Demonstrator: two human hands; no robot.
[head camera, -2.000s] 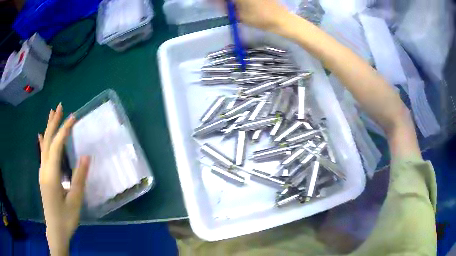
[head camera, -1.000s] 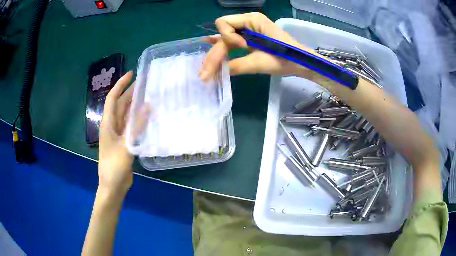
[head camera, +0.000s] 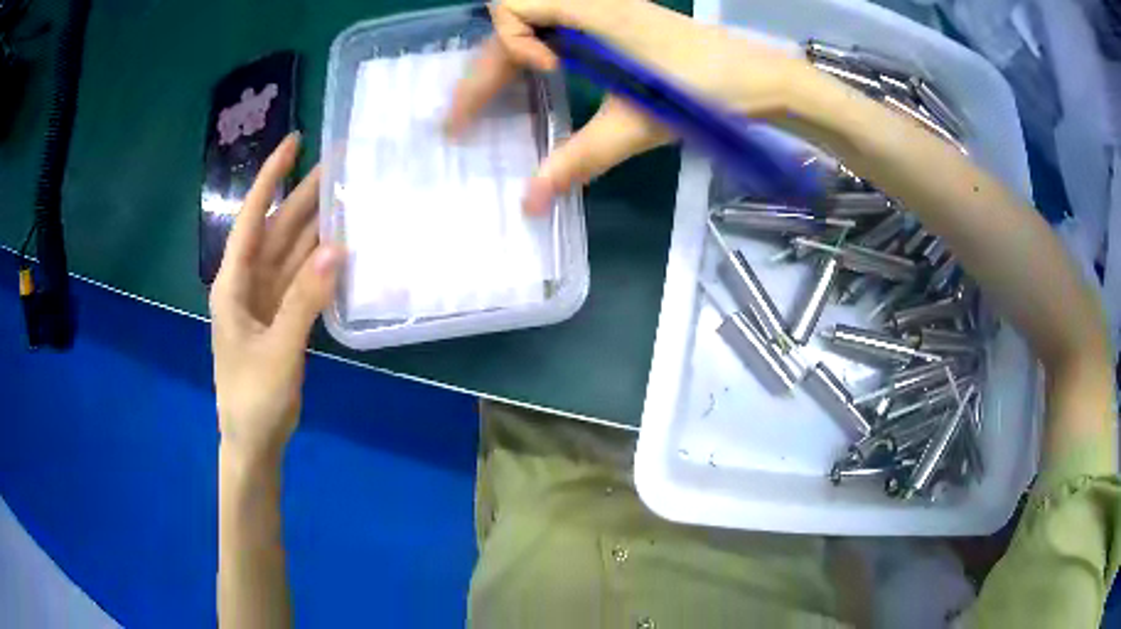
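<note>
The small clear parts box (head camera: 572, 295) lies on the bench with a whitish cover sheet (head camera: 430, 184) over its contents. My left hand (head camera: 271, 270) is at the box's left side, fingers apart, thumb at the wall. My right hand (head camera: 615, 86) is over the box's upper right, with thumb and a finger spread at the sheet. It also holds the blue-and-black tweezers (head camera: 688, 111), blurred, with the grip end pointing right over the large tray. The tweezer tip cannot be made out.
The large white tray (head camera: 664, 473) stands right of the box with loose metal cylinders (head camera: 836, 399) in a heap. A black phone (head camera: 246, 154) lies left of the box. A black coiled cable (head camera: 52, 184) runs at far left. Clear bags (head camera: 983, 49) lie at upper right.
The view has shifted from the tray to the small box. Both hands are now at the box. The cover sheet, askew a second ago, now lies squarer within the rim.
</note>
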